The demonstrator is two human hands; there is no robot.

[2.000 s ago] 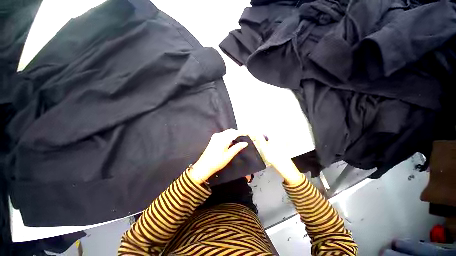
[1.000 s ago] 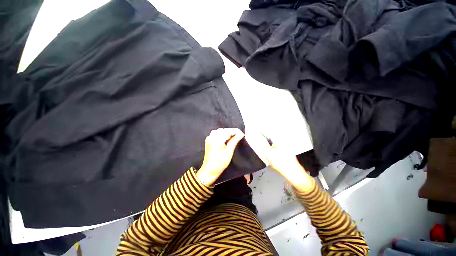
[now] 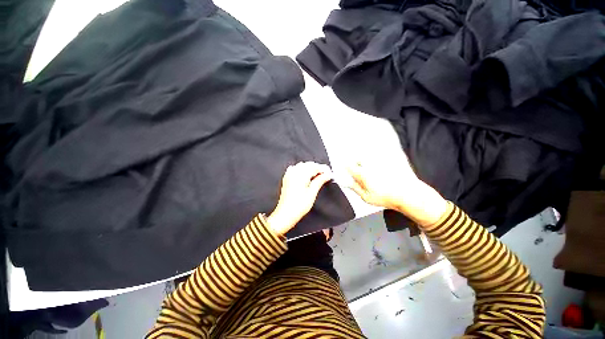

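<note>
A dark garment (image 3: 166, 152) lies spread on the white tabletop (image 3: 345, 126), its wide hem band along the near edge. My left hand (image 3: 300, 195) is at the garment's right edge near the hem corner, thumb and index finger pinched together on the cloth edge. My right hand (image 3: 385, 179) is just right of that edge over the white top, fingers curled. No snips can be made out in it, and what it holds is hidden or washed out by glare. No loose thread can be made out.
A large crumpled heap of dark garments (image 3: 458, 99) lies at the right. More dark cloth hangs at the far left. Below the table, the pale grey floor (image 3: 391, 308) shows scraps. A brown object (image 3: 584, 232) and a small red one (image 3: 572, 315) are at the right edge.
My right hand and forearm have moved right, with the sleeve swung outward. My left hand has left the hem's lower part slightly and stays pinched at the edge. The garment lies nearly as before.
</note>
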